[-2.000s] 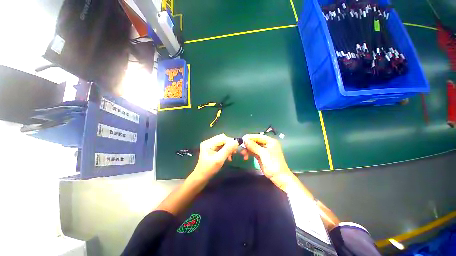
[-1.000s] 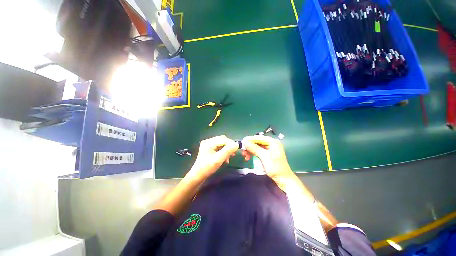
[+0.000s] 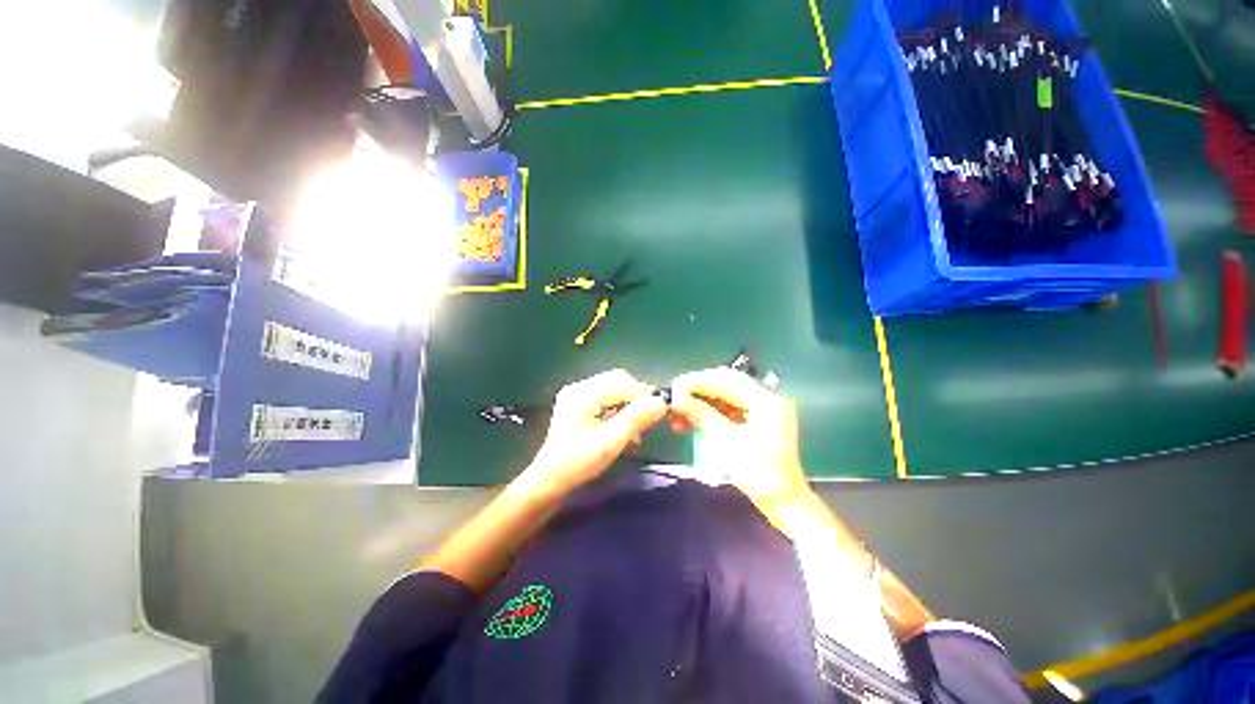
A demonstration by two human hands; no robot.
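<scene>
My left hand (image 3: 595, 424) and my right hand (image 3: 743, 429) meet in front of my chest. Their fingertips pinch a small dark connector housing (image 3: 663, 395) between them. A black harness end with white tags (image 3: 504, 413) shows on the mat left of my left hand. Another dark end with white tags (image 3: 745, 366) shows just beyond my right hand. The cable between them is mostly hidden by my hands. Pliers with yellow-and-black handles (image 3: 595, 301) lie open on the mat beyond my left hand.
A blue bin of orange parts (image 3: 511, 206) stands at the left. A blue crate (image 3: 908, 261) full of black harnesses stands at the right. Red wire bundles (image 3: 1232, 314) lie at the far right. A blue-grey file holder (image 3: 314, 388) stands left of the mat.
The view has shifted slightly. Both hands stay together at the small part, with the right fingers slightly repositioned. The pliers, bin and crate have not moved on the mat.
</scene>
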